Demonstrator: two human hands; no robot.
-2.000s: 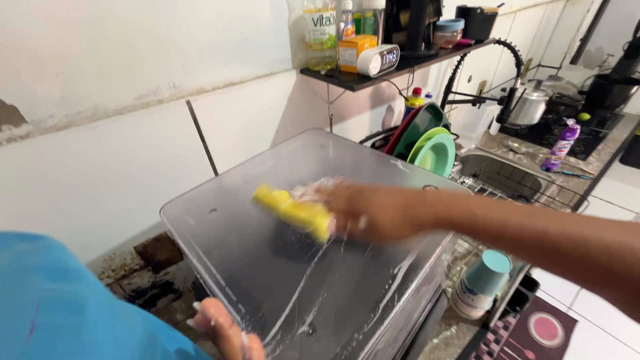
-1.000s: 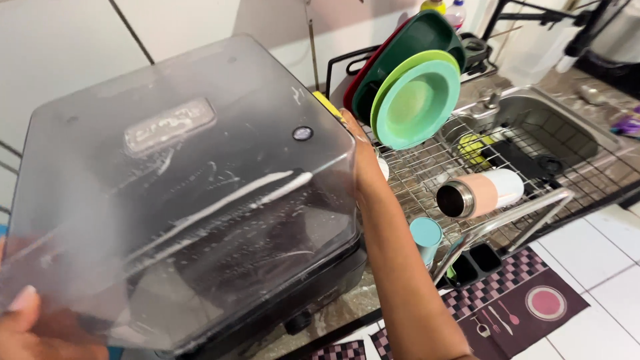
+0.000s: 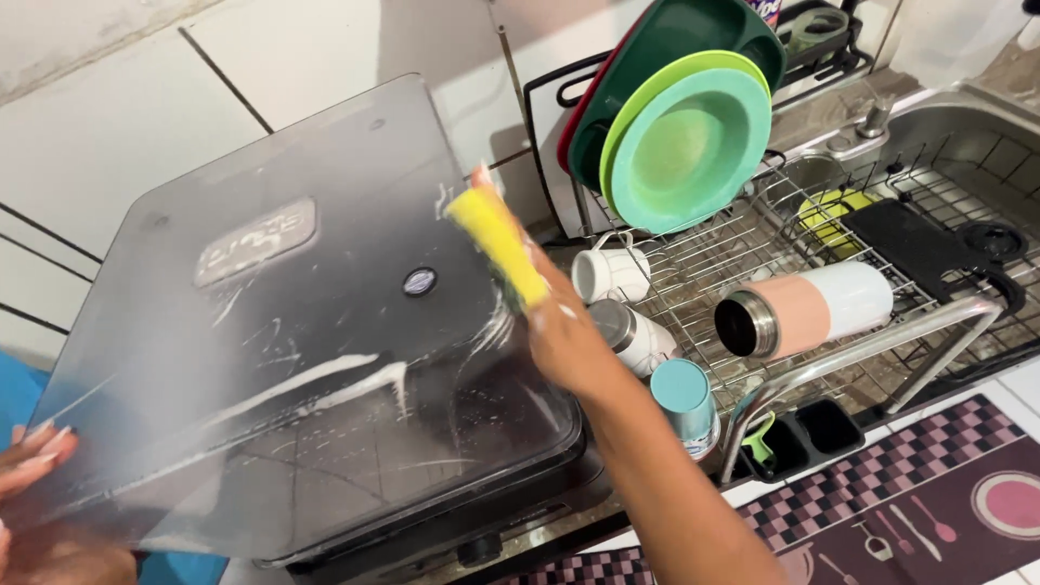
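A large smoky transparent plastic cover (image 3: 349, 325) with streaks of white suds sits tilted over a dark appliance at the left. My right hand (image 3: 561, 325) holds a yellow sponge (image 3: 500, 244) against the cover's right edge, with some suds on the fingers. At the far left, my left hand (image 3: 36, 463) is at the cover's lower left edge; its fingertips show, and part of the hand is seen blurred through the plastic. A dark badge (image 3: 420, 282) and a raised nameplate (image 3: 256, 241) are on the cover.
Right of the cover, a wire dish rack (image 3: 691, 268) holds plates (image 3: 691, 150), a white mug (image 3: 609, 272), a teal cup (image 3: 681, 398) and a peach-and-white flask (image 3: 804, 309). Beyond it lies a steel sink (image 3: 975, 122). A tiled wall stands behind.
My right hand with the sponge has gone from the middle of the cover to its right edge. The view has swung toward the dish rack.
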